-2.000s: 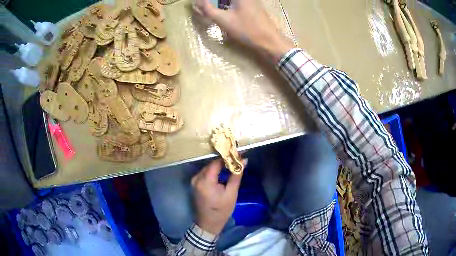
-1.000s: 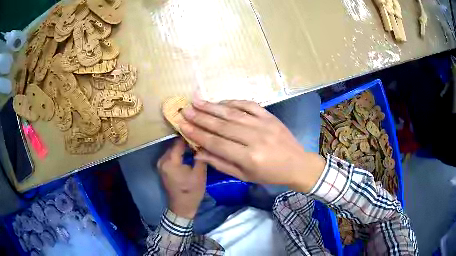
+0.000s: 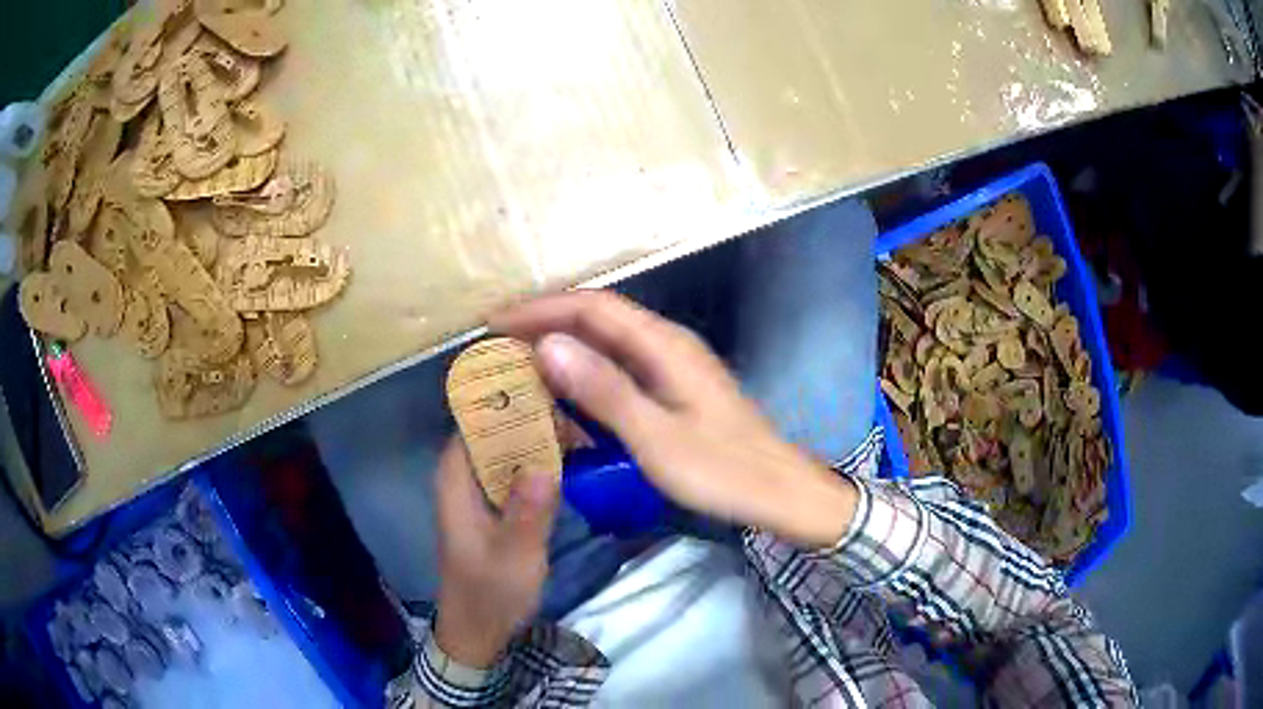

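Observation:
A tan grooved sole piece [image 3: 502, 402] with dark lines and a small hole is held just off the bench's front edge, grooved face towards me. My left hand [image 3: 488, 554] grips its lower end, thumb on the face. My right hand [image 3: 679, 423] is at its upper right side, thumb against the edge and fingers around the top, partly blurred. What lies behind the sole piece is hidden.
Sole pieces [image 3: 173, 277] are heaped on the bench's left, near a black slab [image 3: 42, 416] and pink-red strip [image 3: 81, 392]. Pale legs [image 3: 1078, 25] lie far right. Blue bins stand left [image 3: 263, 568] and right [image 3: 1098, 346] below the bench.
My right hand came down from the bench's far side to the piece in my left hand. The held piece now shows its flat grooved face, and my right palm no longer covers it.

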